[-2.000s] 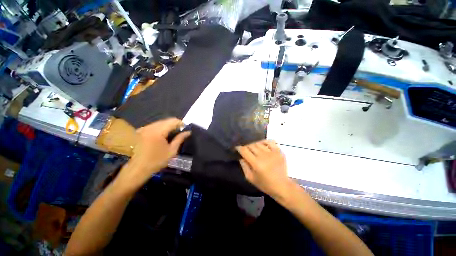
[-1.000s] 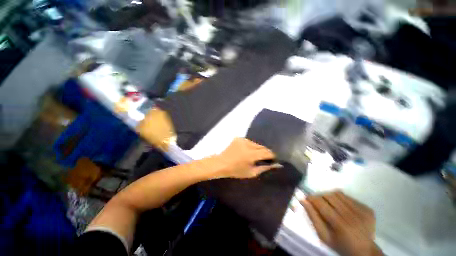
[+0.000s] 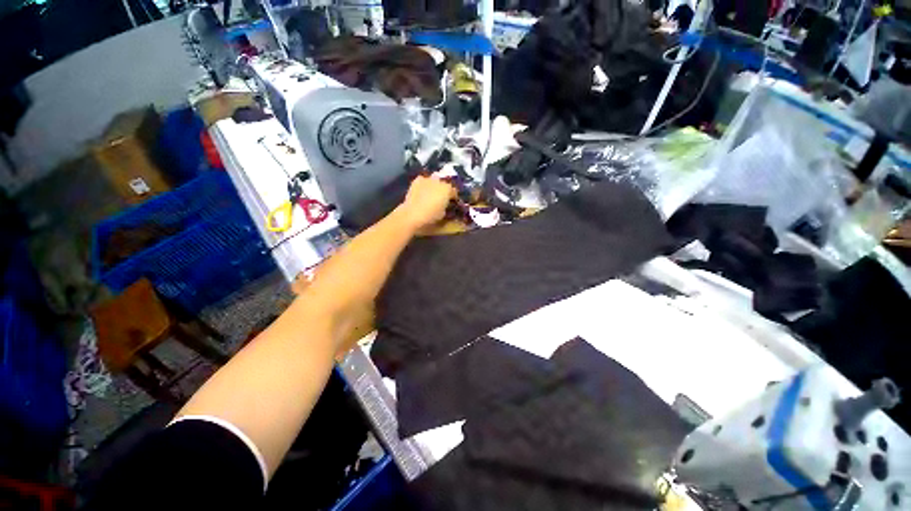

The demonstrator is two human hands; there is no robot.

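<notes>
My left hand [image 3: 430, 203] is stretched out over the far side of the table, at a cluttered spot beside the grey machine housing; its fingertips are partly hidden and I cannot tell if they hold anything. My right hand is not in view. A long dark panel [image 3: 499, 264] lies across the white table. A dark fabric piece [image 3: 569, 419] lies nearer, its right edge at the sewing machine head [image 3: 799, 439] at lower right.
Yellow and red handled snips [image 3: 292, 215] lie at the left table edge. A blue crate [image 3: 190, 235] and a brown wooden stool [image 3: 140, 324] stand on the floor at left. Dark fabric heaps [image 3: 599, 70] and clear plastic [image 3: 789, 190] lie behind.
The view has turned left. My left hand has left the dark fabric piece and reached forward to the clutter. My right hand has gone out of the picture.
</notes>
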